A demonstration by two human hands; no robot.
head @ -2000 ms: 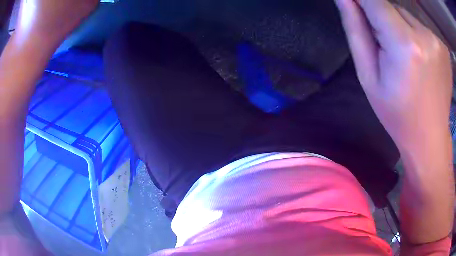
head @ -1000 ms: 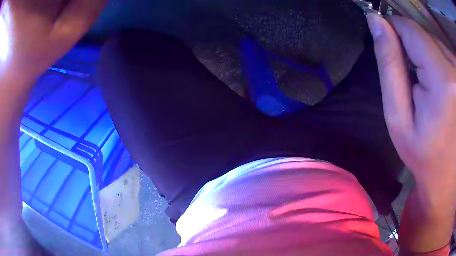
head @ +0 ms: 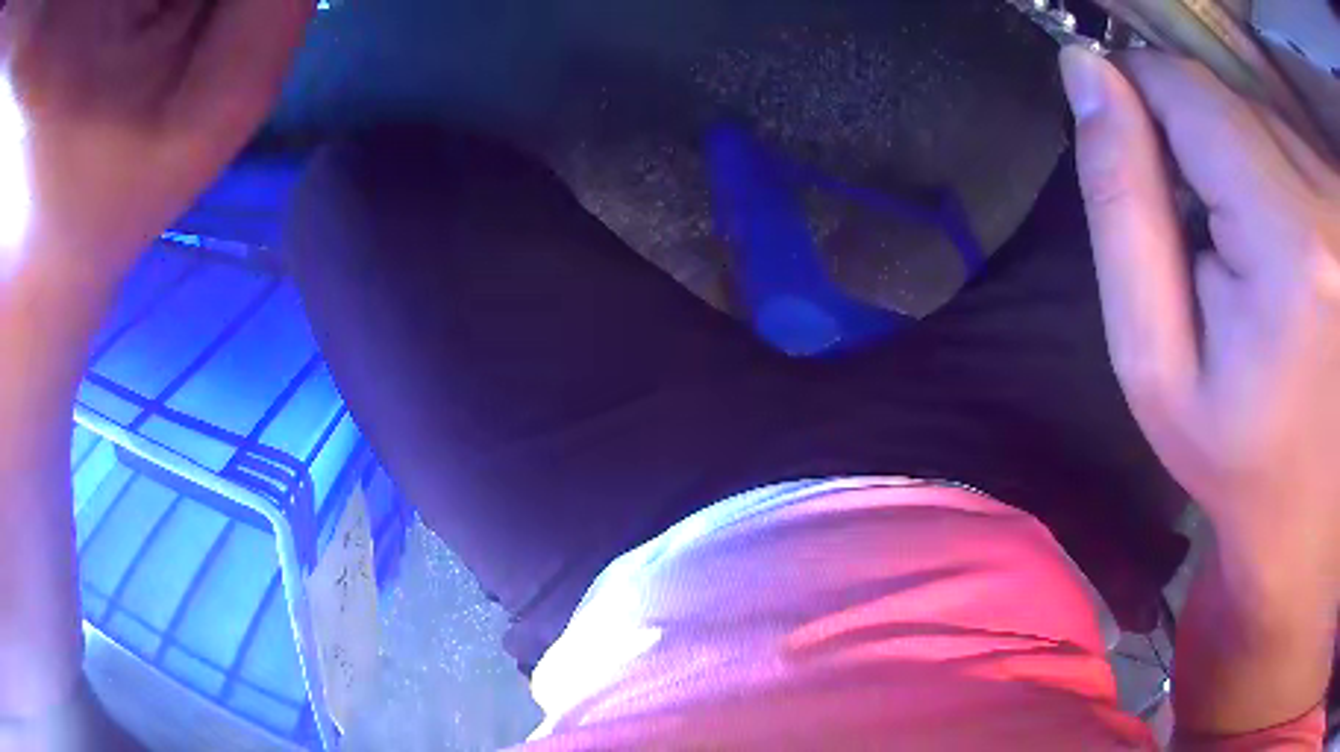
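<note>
My right hand (head: 1227,265) is at the upper right, back of the hand towards me. Its fingertips are at the lower edge of a shiny, beaded strip (head: 1065,21) that looks like component tape, cut off by the top edge. Whether the fingers grip it cannot be told. My left hand (head: 155,110) is at the upper left, blurred and partly outside the picture. Its fingers look bent, and what it may hold is hidden.
Blue plastic crates (head: 199,544) stand on the floor at the left, with a pale written label (head: 348,610). My dark-trousered legs (head: 485,338) are below the hands. A blue object (head: 794,294) lies on the floor between the knees. Layered pale edges (head: 1227,52) show at the upper right corner.
Since two seconds ago my right hand has moved right and slightly down, and the shiny strip has come into view by its fingertips. My left hand shows more at the upper left.
</note>
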